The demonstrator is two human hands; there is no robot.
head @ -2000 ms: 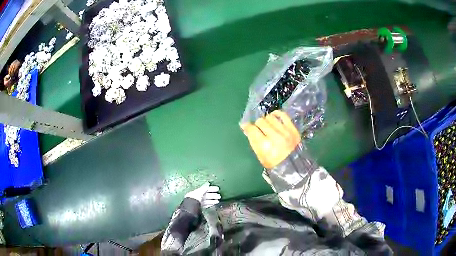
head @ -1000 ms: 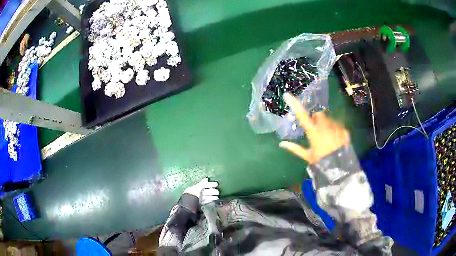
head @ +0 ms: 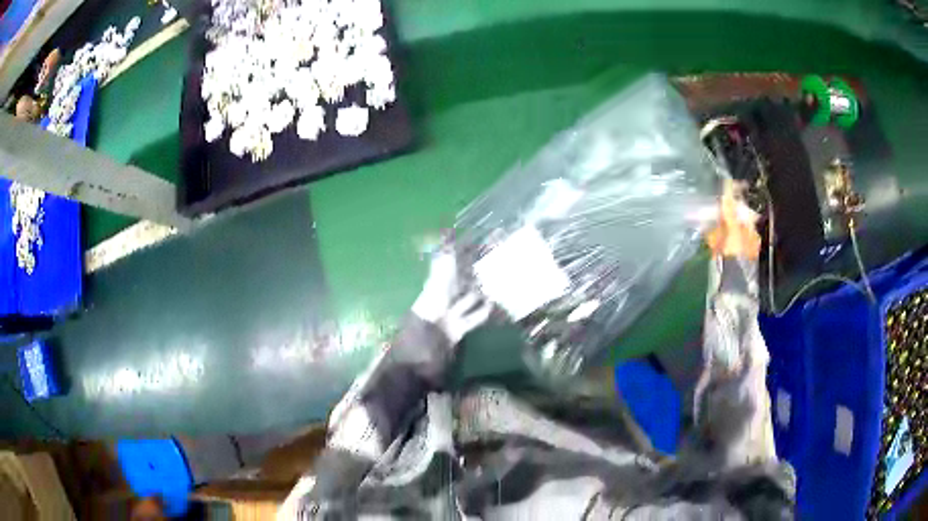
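Observation:
A large clear plastic bag (head: 621, 193) is stretched above the green bench and blurred by motion. A white square label (head: 521, 273) shows on it. Dark and silvery leaded parts (head: 558, 341) show through its lower end, near my body. My left hand (head: 448, 290), in a white glove, is at the bag's left edge and seems to grip it; its fingertips are blurred. My right hand (head: 735, 229), tan-orange, grips the bag's right edge beside the soldering station (head: 735, 153).
A black tray (head: 295, 173) of white moulded parts (head: 305, 71) lies at the upper left. A grey post (head: 92, 168) and a blue sheet (head: 56, 249) are at far left. A green solder spool (head: 832, 102), a cable and blue crates (head: 839, 351) are at right. A blue stool (head: 155, 468) is below.
The bag, which lay open on the bench, is now lifted and spread out. My left hand has moved up to its left edge; my right hand has moved from over the parts to its right edge.

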